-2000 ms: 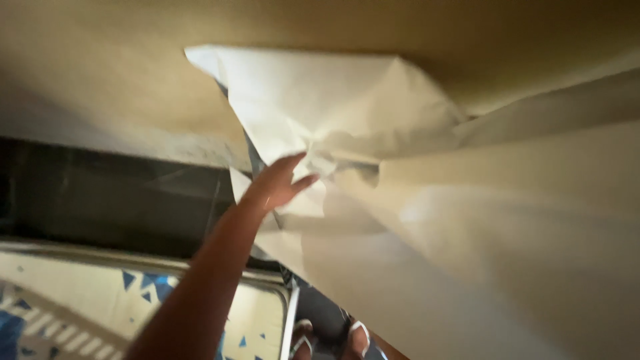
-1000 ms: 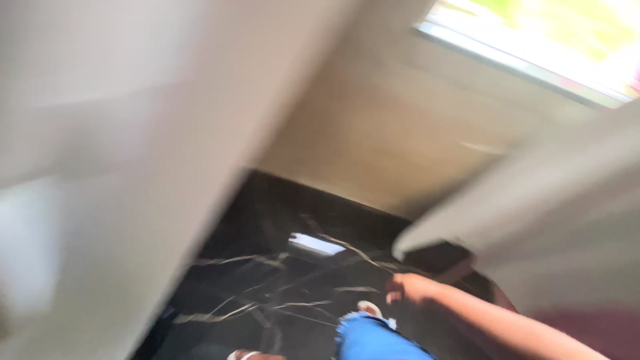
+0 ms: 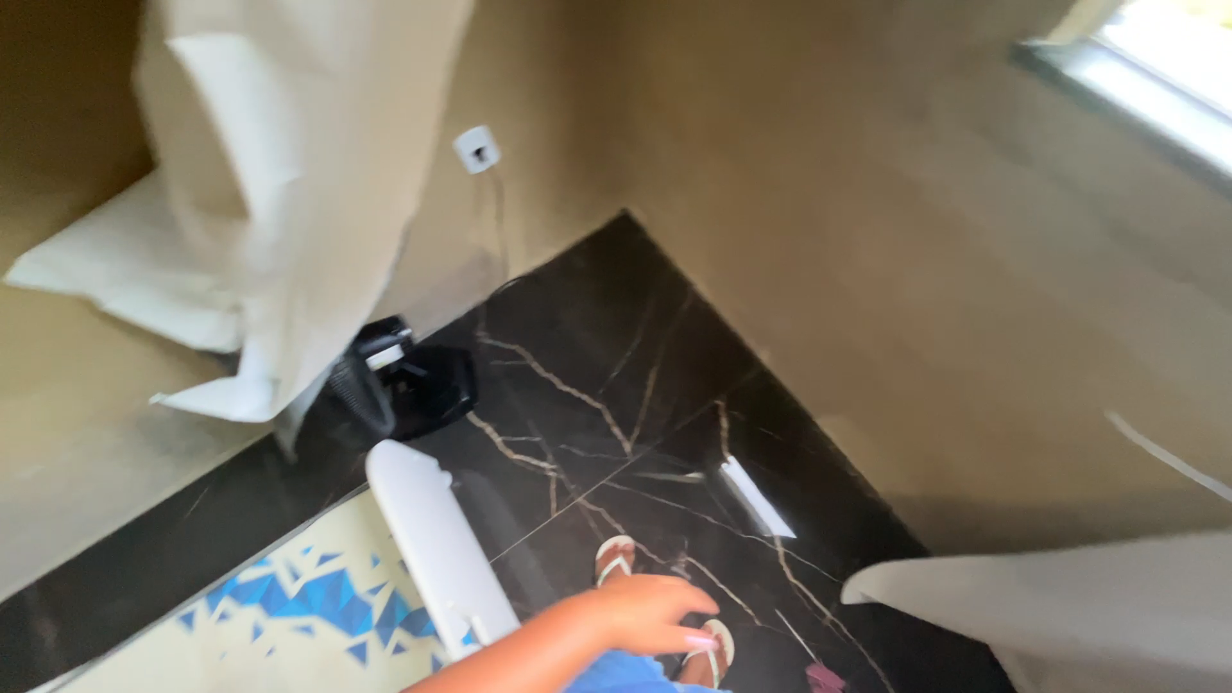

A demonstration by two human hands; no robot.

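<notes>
My left hand [image 3: 669,614] reaches in from the bottom edge, fingers apart and slightly bent, holding nothing visible. It is above the dark floor, in front of my sandaled feet [image 3: 710,659] and blue denim garment [image 3: 626,674]. Left of the forearm lies a long white plastic-like piece [image 3: 438,539] with a rounded end, beside a pale surface with blue triangles [image 3: 332,602]. A large white sheet [image 3: 318,183], cloth or paper, hangs at upper left, its lower corners folded. My right hand is out of view.
A black object [image 3: 414,385] stands on the black marble-patterned floor [image 3: 597,385] by the wall. A white wall socket [image 3: 477,149] has a cord below it. Pale material [image 3: 1049,597] juts in at right. A window sill [image 3: 1126,96] shows at upper right, a dark pink item [image 3: 824,678] near the bottom.
The view has swung strongly. My left hand, which was at the crumpled white sheet two seconds ago, is now away from it. The right hand seen one second ago has left the view.
</notes>
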